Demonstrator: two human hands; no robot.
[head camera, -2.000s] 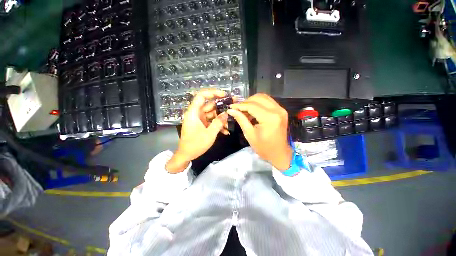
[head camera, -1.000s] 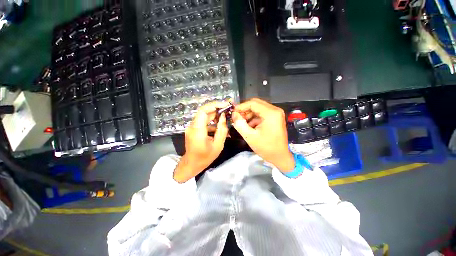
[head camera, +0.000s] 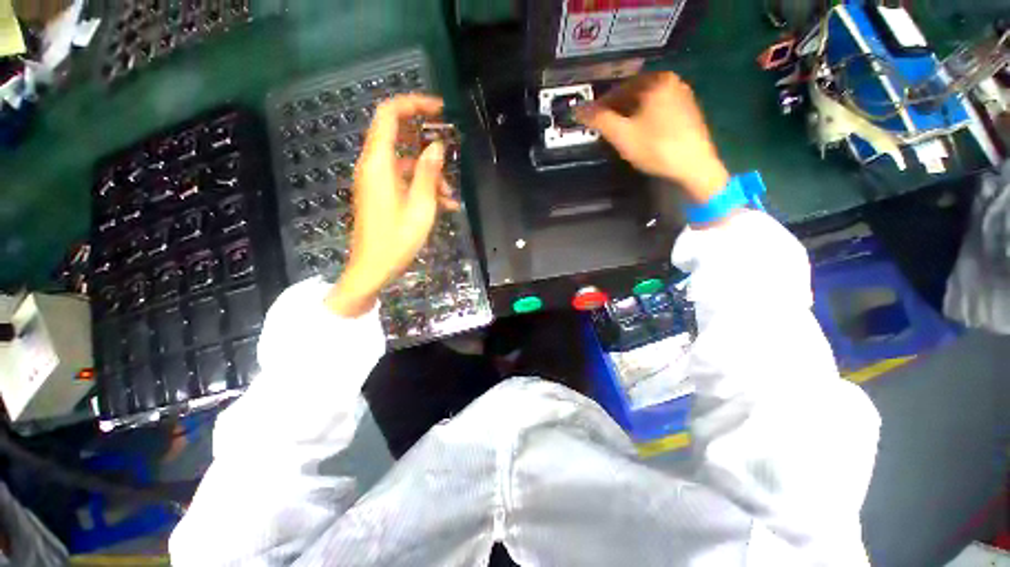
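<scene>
My right hand (head camera: 662, 131) is at the press fixture (head camera: 576, 238), its fingertips at the silvery-white fixture nest (head camera: 567, 117); whether it pinches a part there cannot be told. My left hand (head camera: 399, 199) is raised over the clear blister tray (head camera: 316, 183), with a small dark module with a silvery glint (head camera: 437, 132) between thumb and fingers. The clear tray holds rows of small dark parts. A bright blue strap (head camera: 725, 199) is round my right wrist.
A black blister tray (head camera: 183, 266) and a white box unit (head camera: 47, 357) are at left. Green (head camera: 527, 305) and red (head camera: 590, 298) buttons line the press's front edge. A blue bin (head camera: 653, 415) with white contents is below. A blue device with cables (head camera: 903, 78) is at back right.
My hands were together over the bench edge and have moved apart. My right hand has reached forward to the nest, my left hand up over the clear tray. The view has shifted, showing the press's label.
</scene>
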